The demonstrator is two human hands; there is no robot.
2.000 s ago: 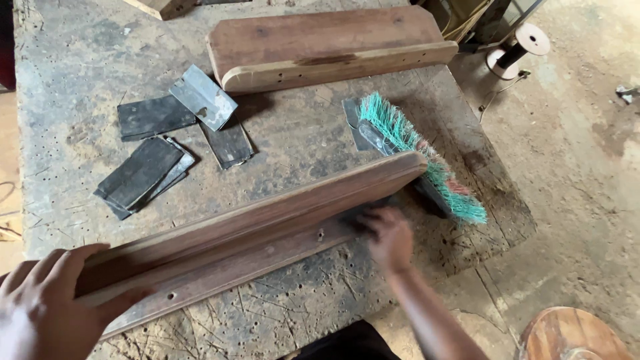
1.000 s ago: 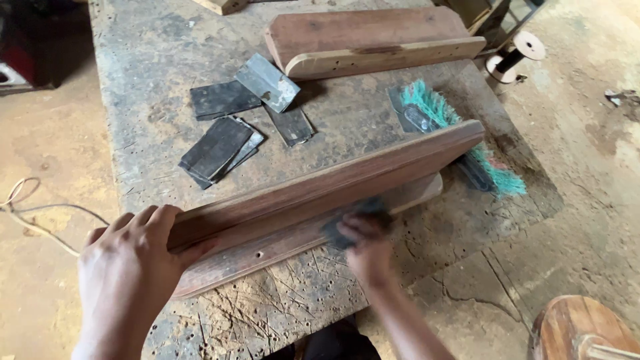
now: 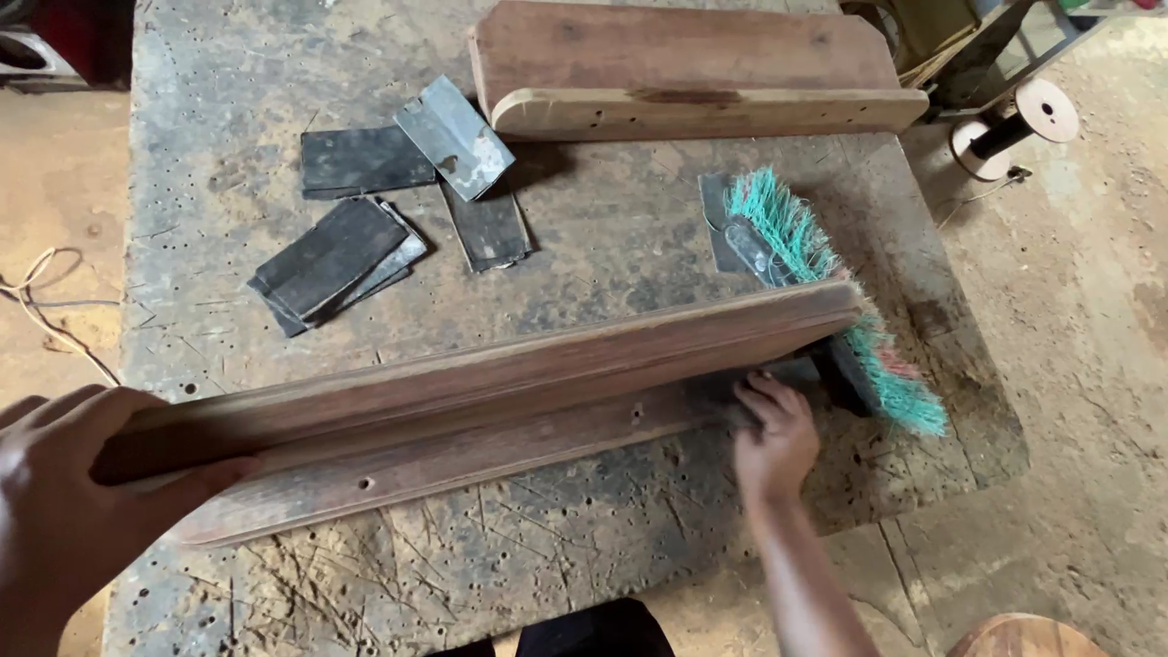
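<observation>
A wooden shelf, two boards joined at an angle, lies across the near part of the workbench. Its left end is gripped by my left hand, thumb on the inner face and fingers over the upper board. At the right end of the lower, drilled board, my right hand presses a dark sheet, apparently sandpaper, mostly hidden under the fingers. Just beyond that end lies a brush with green bristles. Dark sandpaper pieces and a folded grey sheet lie behind the shelf.
A second wooden shelf rests at the back of the scarred workbench. On the floor to the right are a spool and, nearer, a round wooden top. A cable lies on the floor at left.
My right hand has slid rightward along the lower board since one second ago, while my left hand keeps hold of the left end. The view has shifted.
</observation>
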